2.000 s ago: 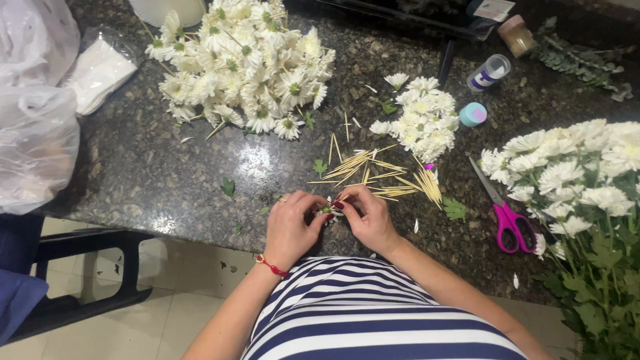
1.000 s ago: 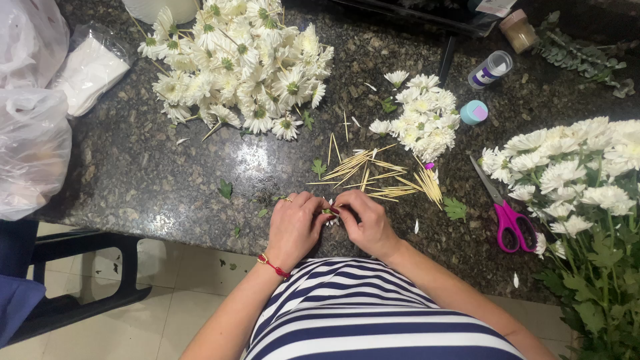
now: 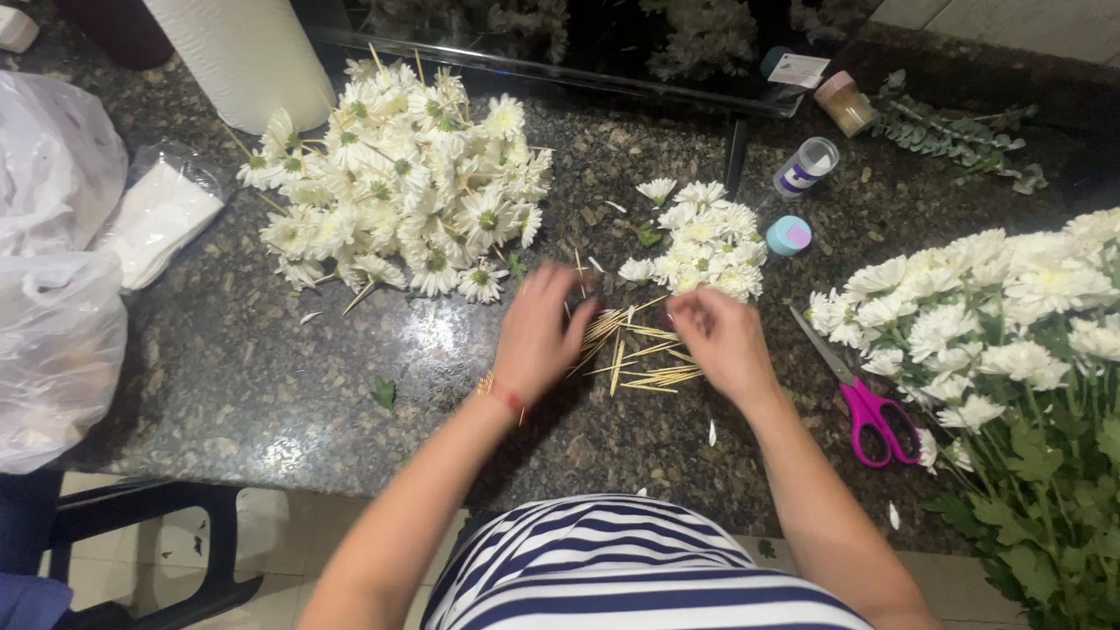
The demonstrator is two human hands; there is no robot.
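Loose wooden toothpicks (image 3: 643, 350) lie scattered on the granite counter between my two hands. My left hand (image 3: 544, 328), blurred by motion, is over their left end, near the large heap of white chrysanthemum heads (image 3: 402, 188), several with toothpicks in them. Whether its fingers hold anything does not show. My right hand (image 3: 716, 337) is at the right of the toothpicks, just below a smaller pile of white flower heads (image 3: 710, 241); its fingertips are bent together and what they hold cannot be made out. Pink-handled scissors (image 3: 866, 407) lie to the right of it.
Long-stemmed white chrysanthemums (image 3: 1032, 315) fill the right side. A clear tube (image 3: 805, 166), a blue-lidded container (image 3: 788, 235), a small jar (image 3: 844, 103) and eucalyptus sprigs (image 3: 954, 131) are at the back right. Plastic bags (image 3: 52, 350) and a paper towel roll (image 3: 245, 61) stand left.
Both hands have moved from the counter's front edge, where they were together, forward to the toothpicks and are now apart. The small flower piece between the fingers is no longer visible there.
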